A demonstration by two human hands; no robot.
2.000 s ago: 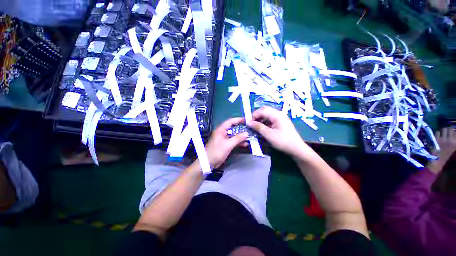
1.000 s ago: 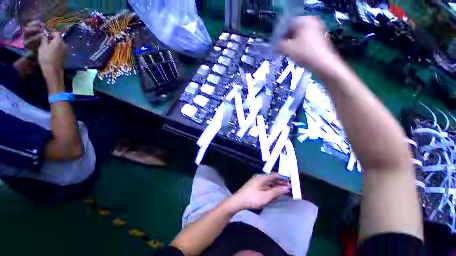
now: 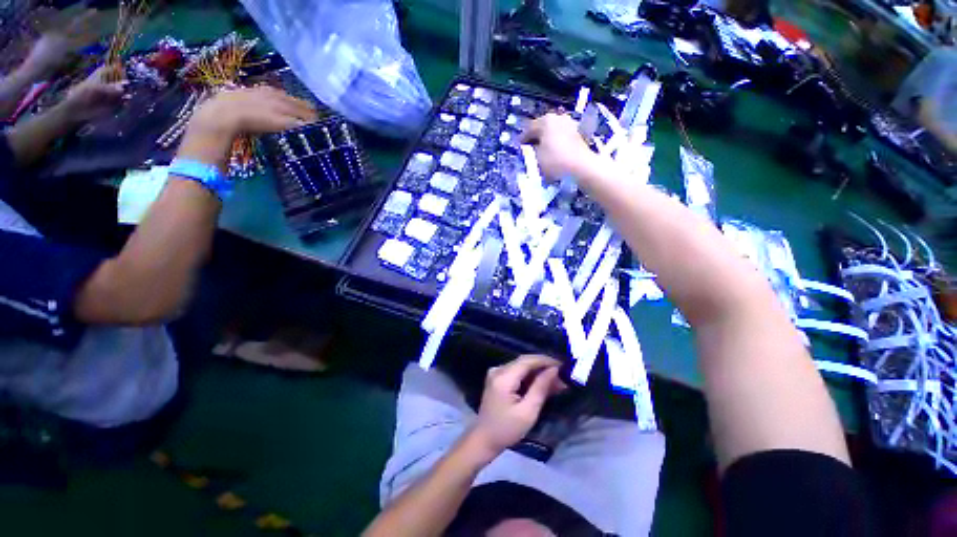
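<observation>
The black board tray (image 3: 362, 287) lies on the bench ahead, slightly tilted in view. It holds rows of circuit boards with pale squares (image 3: 396, 253) at its left. White flat ribbon cables (image 3: 451, 304) cover its middle and right and hang over the near edge. My right hand (image 3: 556, 145) is over the far part of the tray, fingertips down at the boards; whether it grips one is hidden. My left hand (image 3: 520, 396) is above my lap by the tray's near edge, fingers loosely curled and apart, with nothing visible in it.
The loose cable pile (image 3: 764, 252) is partly behind my right forearm. A second batch of boards with cables (image 3: 908, 346) is at the right. A crumpled clear bag (image 3: 352, 63) and a small slotted tray (image 3: 320, 163) are at the left, beside a neighbour's hands and coloured wires.
My view has turned left since the first frame. My hands were together on a board, then parted. My right hand has come down onto the far tray boards. My left hand has shifted slightly left.
</observation>
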